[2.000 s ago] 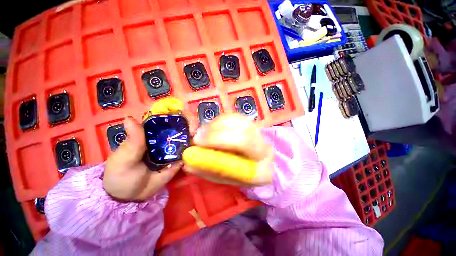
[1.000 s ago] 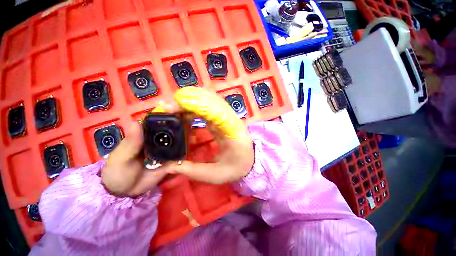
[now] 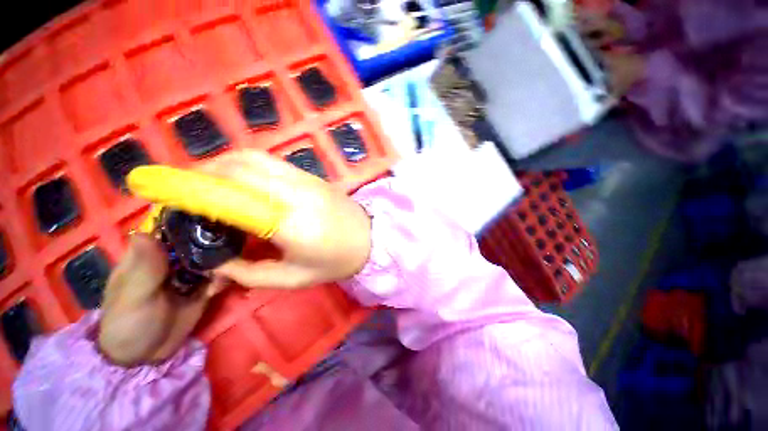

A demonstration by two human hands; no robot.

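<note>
My left hand (image 3: pixel 139 299) and my right hand (image 3: pixel 290 223) both hold a dark watch body (image 3: pixel 200 240) above the red tray, at the left of the view. A round ring shows on its dark face; the frame is blurred. A yellow finger cot (image 3: pixel 206 198) on my right hand lies across the top edge of the watch body. A bit of yellow also shows at my left fingertips. The red compartment tray (image 3: pixel 93 77) holds several dark watch bodies (image 3: pixel 199 133) in its pockets. My hands hide some pockets.
Right of the tray lie a white paper sheet (image 3: pixel 497 181) and grouped watch bodies (image 3: pixel 459 94) beside a white box (image 3: pixel 530 84). A blue bin (image 3: pixel 392 49) is at the top. Smaller red trays (image 3: pixel 547 236) are stacked at right. Pink clothing of another person (image 3: pixel 690 76) shows top right.
The view has swung right, so the tray and hands sit further left. The watch body has gone from a lit screen to its dark ringed side and is now tilted, with my right hand over it.
</note>
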